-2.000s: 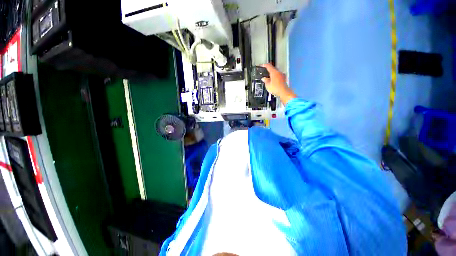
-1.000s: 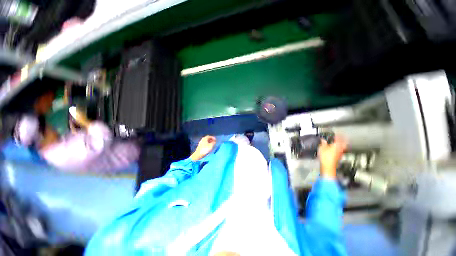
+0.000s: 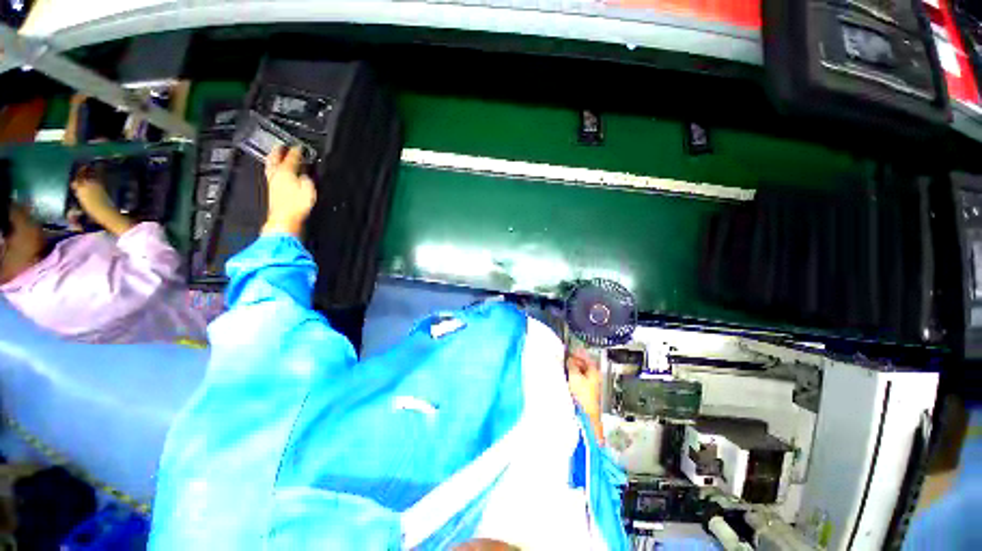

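My left hand [image 3: 289, 199] grips one end of a dark phone unit [image 3: 258, 140] with a pale label, tilted over the top tray of a tall black foam tray stack [image 3: 248, 226]. Another unit [image 3: 293, 104] lies in a pocket of that tray. My right hand [image 3: 585, 382] is small and partly cut off from view by my sleeve, at the front edge of the white bench machine [image 3: 861, 431]; its fingers are unclear. The nearer fixture [image 3: 659, 396] is dark, its content unclear. The other fixture [image 3: 655, 503] shows a pale label-like patch.
A round black fan [image 3: 601, 312] stands at the machine's corner. Small dark pieces [image 3: 589, 127] lie on the green bench [image 3: 495, 231]. More black trays [image 3: 818, 258] stand behind the machine; one holding units sits on the raised shelf [image 3: 668, 32]. A person in pink [image 3: 108, 280] works at left.
The view has turned leftward. My left hand has moved from beside my body to the tray stack and now holds a unit. My right hand has drawn back from the fixture to the machine's front edge.
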